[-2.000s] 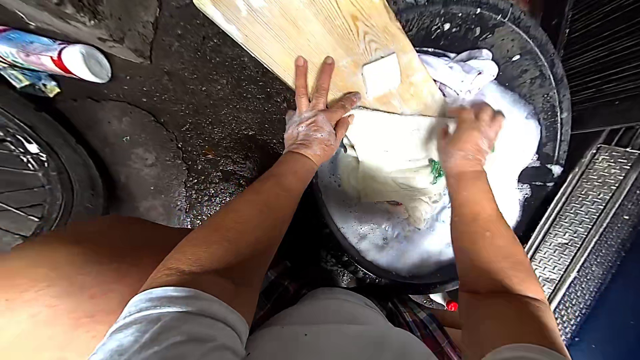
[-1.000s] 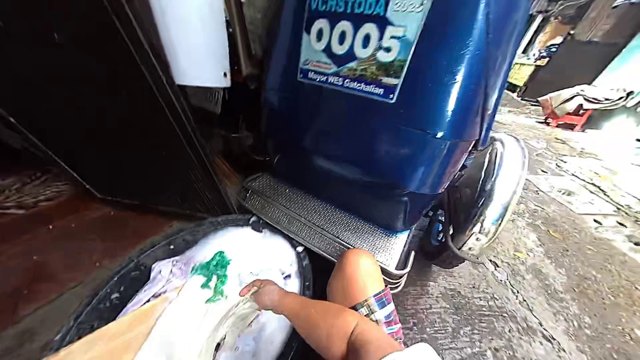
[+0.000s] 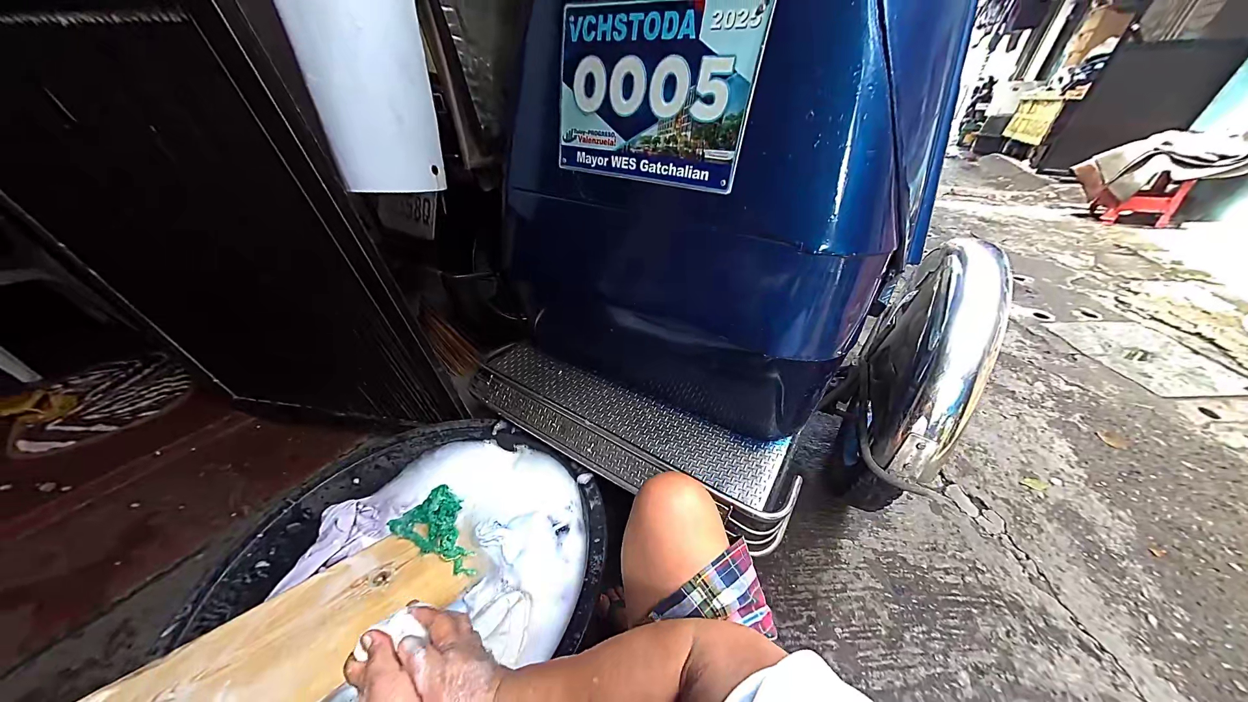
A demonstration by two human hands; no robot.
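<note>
At the bottom, my right hand [image 3: 439, 663] is closed around a small white object [image 3: 395, 629], either a soap bar or bunched cloth, over the wooden board [image 3: 302, 614]. The board slants into a round black basin [image 3: 595, 526] of white suds [image 3: 517, 487]. A green mesh scrubber [image 3: 434, 522] lies at the board's upper end. Pale lilac cloth [image 3: 346, 531] sits beside it on the left, and wet white cloth [image 3: 507, 614] is in the suds on the right. My left hand cannot be made out; the frame's lower edge cuts off the area by the board.
Beyond the basin, a metal treadplate step [image 3: 643, 414] juts from a blue vehicle body [image 3: 692, 283]. A wheel with a chrome fender [image 3: 960, 361] stands at right. A dark panel [image 3: 195, 195] rises at left. My bent knee [image 3: 673, 526] is close to the basin's right side.
The view has swung far from the overhead view of the basin. A second ago the green scrubber lay on white cloth; now it lies at the board's end. My right hand has moved onto the board.
</note>
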